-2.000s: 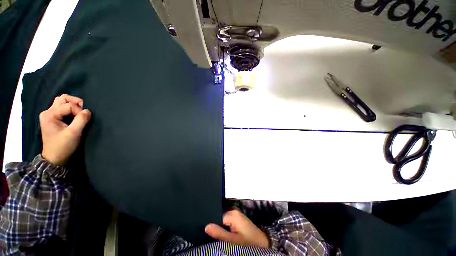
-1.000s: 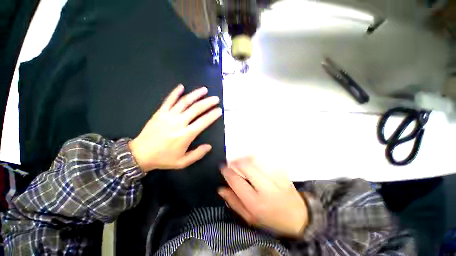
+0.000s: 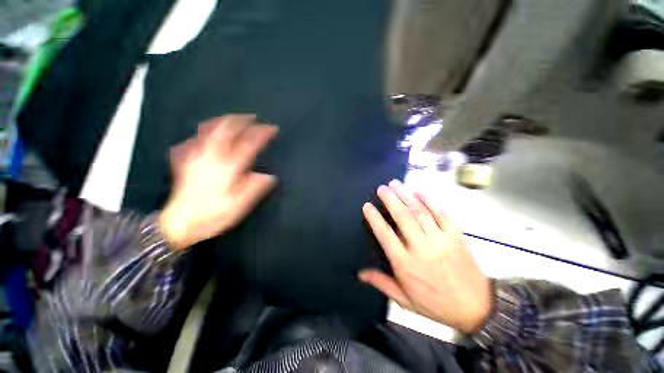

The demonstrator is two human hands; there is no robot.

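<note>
The dark green cloth panel (image 3: 313,167) lies over the table left of the needle and hangs into the lap. My left hand (image 3: 218,178) is over the cloth's left part, blurred, thumb and fingers apart; I cannot tell if it touches the cloth. My right hand (image 3: 429,258) lies with spread fingers at the cloth's right edge, just below the brightly lit presser foot (image 3: 419,138), fingertips near the foot. Neither hand grips anything visible. The needle is too blurred to make out.
The sewing machine body (image 3: 539,80) fills the upper right, with a cream round knob (image 3: 476,175) beside the foot. The thread snips (image 3: 601,218) lie on the machine bed. The black scissors (image 3: 648,309) are cut off at the right edge. Other dark cloth (image 3: 80,95) hangs at the far left.
The view has swung left and tilted, so things sit further right. My right hand has moved up the cloth's edge, close to the foot. My left hand has moved left, away from the edge.
</note>
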